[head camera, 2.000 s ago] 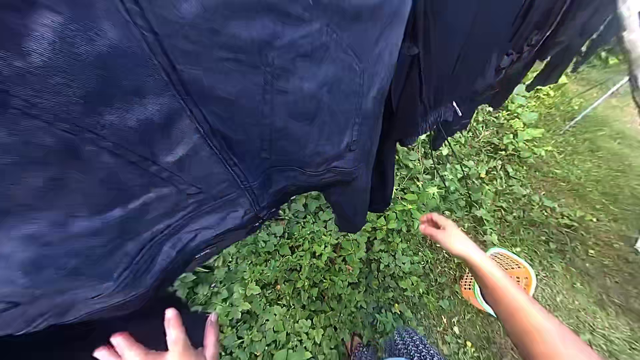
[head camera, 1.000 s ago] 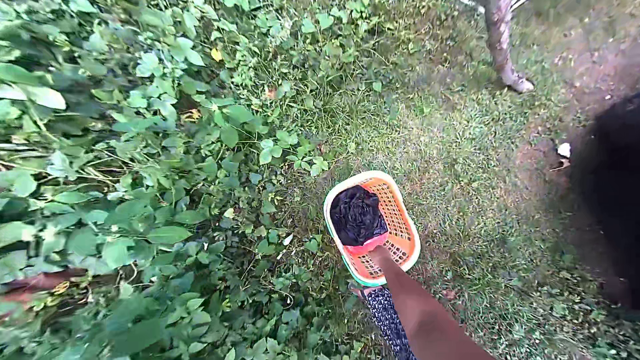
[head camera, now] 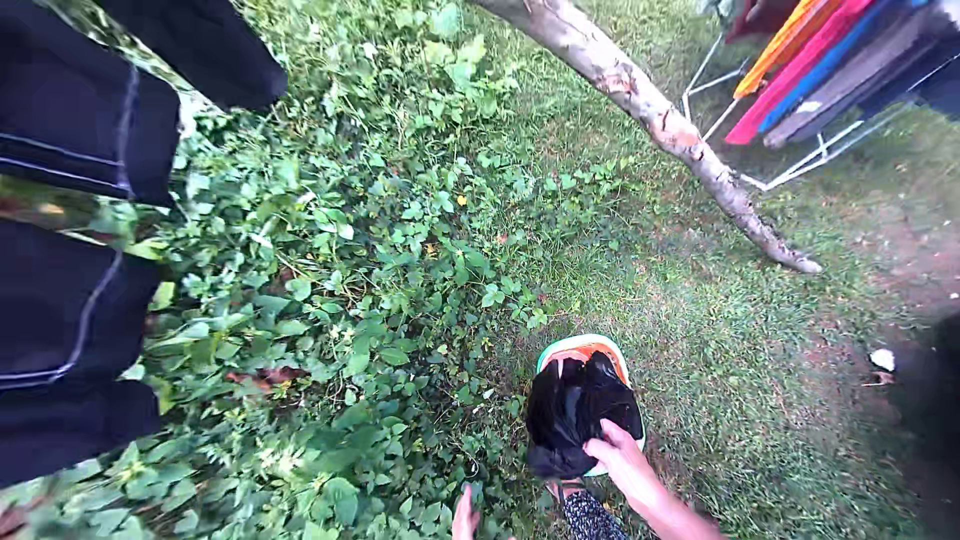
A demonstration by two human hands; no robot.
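Observation:
Gripped in my right hand (head camera: 619, 454) is a crumpled black cloth garment (head camera: 574, 412), which spreads over the plastic laundry basket (head camera: 585, 343) and hides most of it. The basket is orange inside with a pale green and white rim, and stands on the ground by my foot. My left hand (head camera: 466, 517) shows only in part at the bottom edge, left of the basket; nothing is seen in it. Dark garments with pale seams (head camera: 60, 300) hang at the left.
A bare wooden pole (head camera: 667, 131) slants down to the grass at upper right. Beyond it, a white metal drying rack (head camera: 795, 169) holds colourful cloths (head camera: 795, 67). Leafy ground plants (head camera: 337, 262) spread across the middle and left.
One second ago my right hand was down in the basket beside a bunched dark cloth; now it holds black cloth spread above the basket. My left hand has come into view. The view has shifted.

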